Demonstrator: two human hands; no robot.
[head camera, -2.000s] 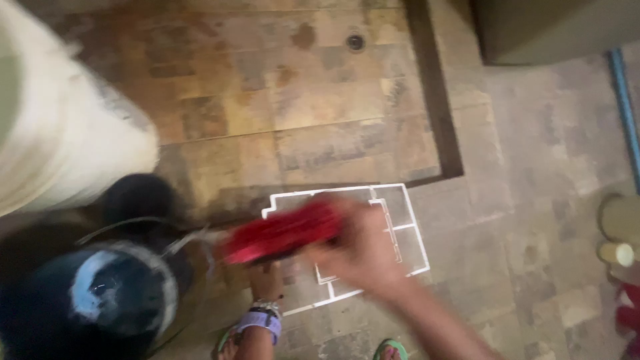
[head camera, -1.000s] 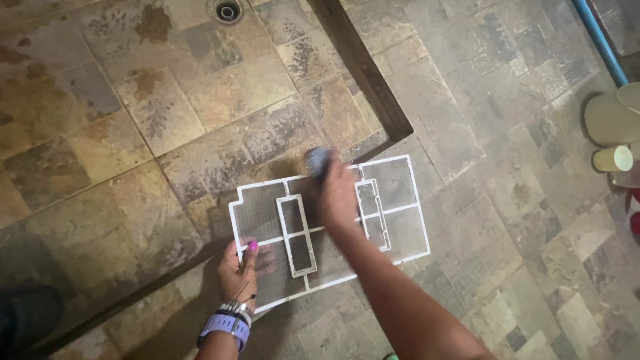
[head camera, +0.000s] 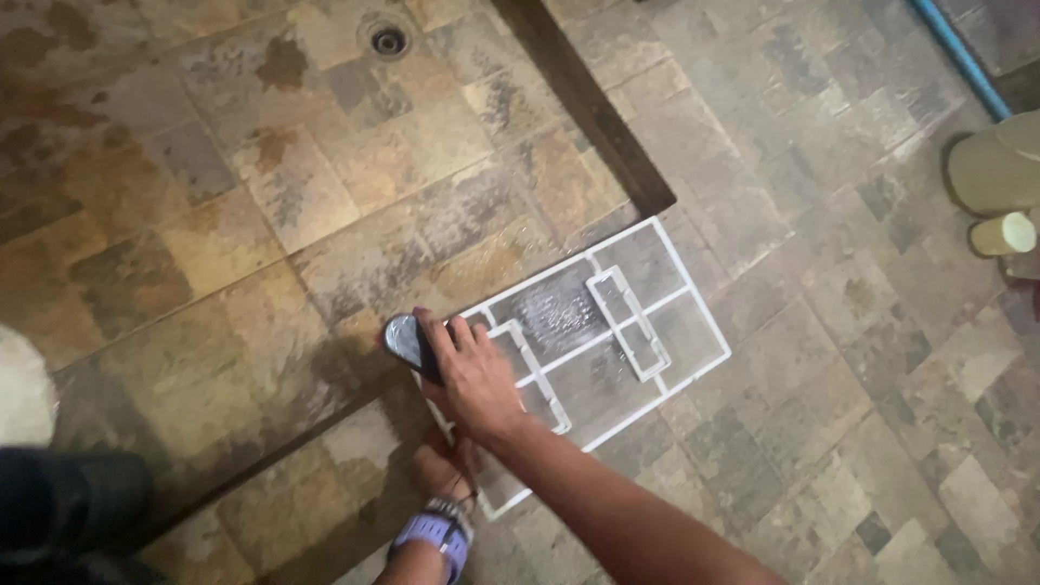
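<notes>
A white-framed mesh air filter (head camera: 578, 357) lies tilted across the floor near the corner of a step, with wet, foamy mesh in its upper middle panel. My right hand (head camera: 475, 378) is closed around a scrubbing brush (head camera: 410, 345) with a dark grey back, at the filter's left end; its bristles are hidden. Below it, my left hand (head camera: 445, 467), with a purple watch band at the wrist, is at the filter's lower left edge. My right hand and forearm partly cover its fingers, but it appears to hold the frame.
A floor drain (head camera: 388, 41) is set in the lower tiled area, bordered by a step edge (head camera: 601, 122). Dark buckets (head camera: 73, 504) and a pale container (head camera: 24, 390) stand at left. At right are a beige container (head camera: 999, 162), a small cream cup (head camera: 1003, 234) and a blue pipe (head camera: 959, 57).
My right hand has moved with the brush from the filter's middle to its left end. Two seconds ago the brush showed its red side above the filter. The view has moved closer to the floor.
</notes>
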